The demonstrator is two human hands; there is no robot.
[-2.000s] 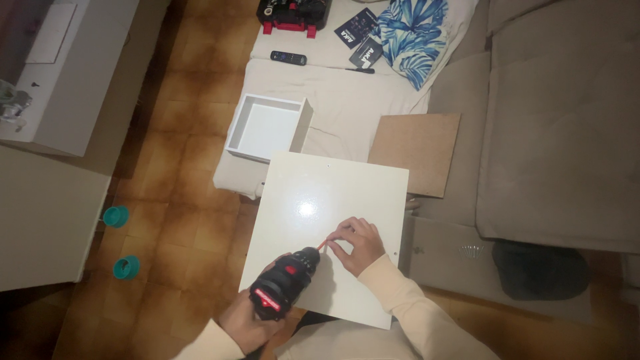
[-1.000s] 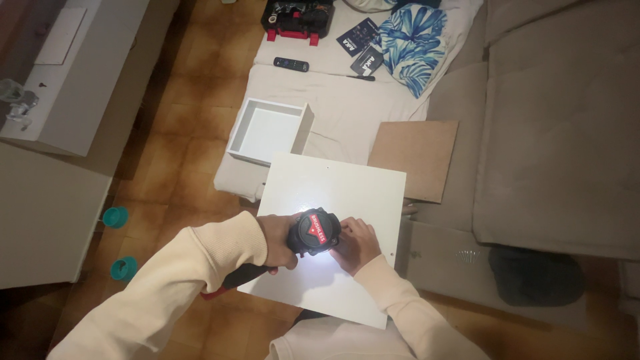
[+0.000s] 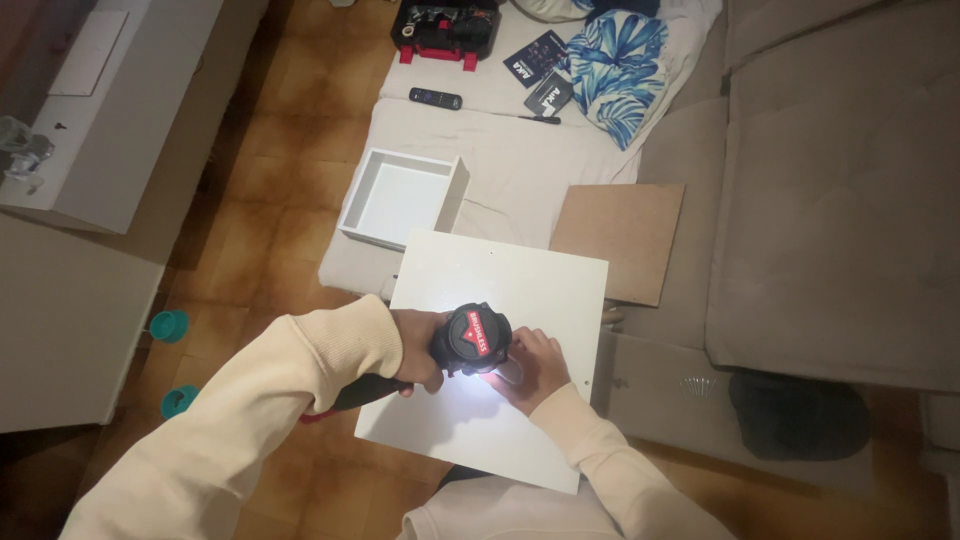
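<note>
My left hand [image 3: 420, 349] is closed on the grip of a black and red cordless drill [image 3: 474, 339]. The drill stands upright over a white panel [image 3: 457, 416], its back end toward the camera and its front end hidden beneath its body. Light falls on the panel just below the drill. My right hand [image 3: 534, 369] rests on the panel against the drill's right side, its fingers bent toward the drill's hidden tip. Whether those fingers pinch anything cannot be seen. Small holes show near the panel's edges.
A white drawer-like box [image 3: 401, 199], a brown board [image 3: 619, 244], a remote control [image 3: 436, 98], a black tool case [image 3: 446, 30] and a patterned cushion [image 3: 619, 67] lie on the couch. Several screws [image 3: 697, 386] lie by a dark cloth item [image 3: 799, 416]. Teal cups [image 3: 169, 326] stand at left.
The drill has gone from slanting at the lower left to upright over the panel, and my left forearm has swung up with it. Light now shines beneath the drill.
</note>
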